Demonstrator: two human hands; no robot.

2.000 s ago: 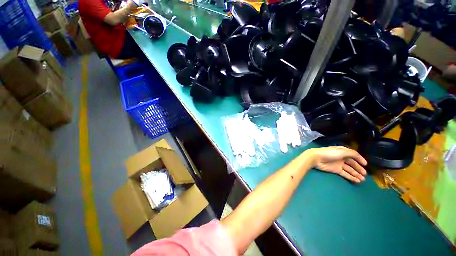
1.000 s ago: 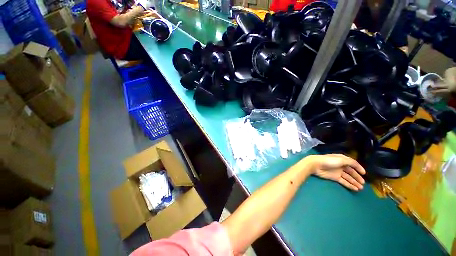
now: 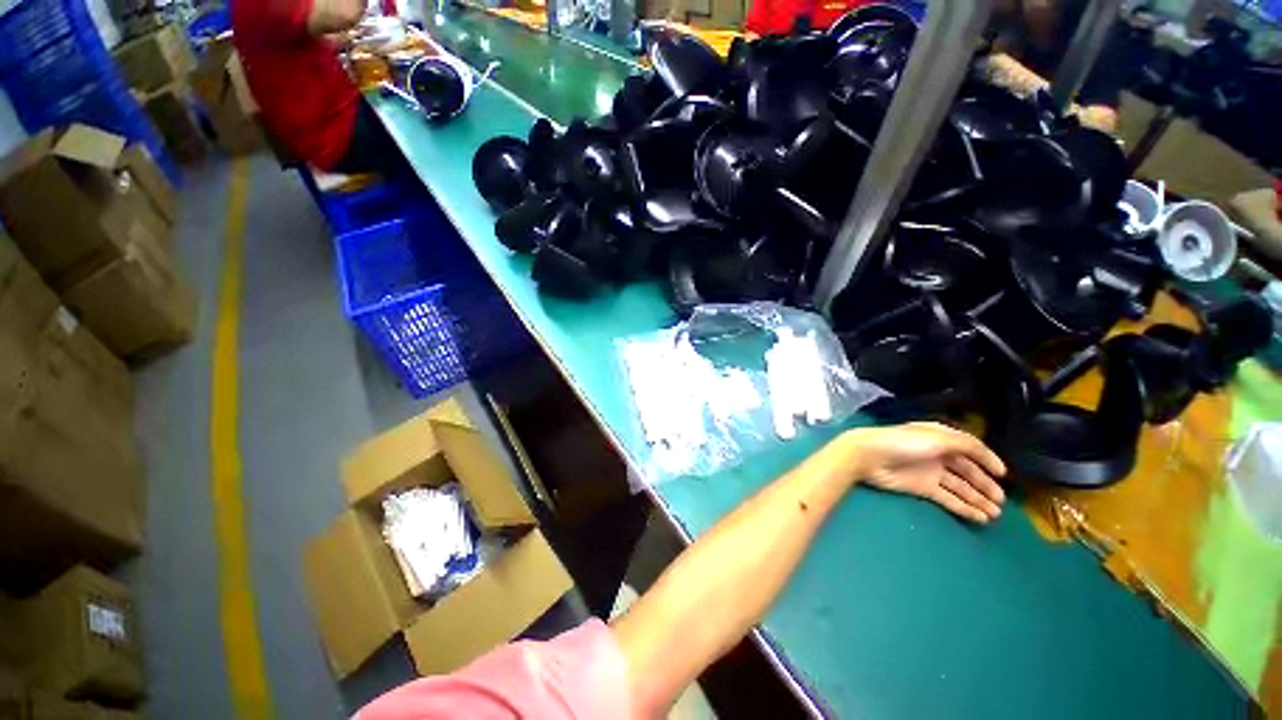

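My left hand (image 3: 935, 470) rests on the green bench top (image 3: 970, 612), its forearm reaching in from the bottom of the view. Its fingers are loosely bent and slightly apart, with nothing seen in them. A clear plastic bag (image 3: 731, 387) with white arm pieces (image 3: 799, 380) lies on the bench just beyond my forearm. A large heap of black cup-shaped housings (image 3: 731, 166) lies behind the bag, its nearest pieces close to my fingertips. My right hand is out of the picture.
A metal post (image 3: 900, 155) stands in the heap. An open carton (image 3: 485, 612) with bagged white pieces and a blue crate (image 3: 422, 338) stand on the floor. White housings (image 3: 1198, 239) lie at the far right. A red-shirted person (image 3: 295, 85) works up the bench.
The view has shifted slightly. My left hand stays at the same place on the bench. At the far right, another person's hand has moved off a white housing. The red-shirted person's arm has moved.
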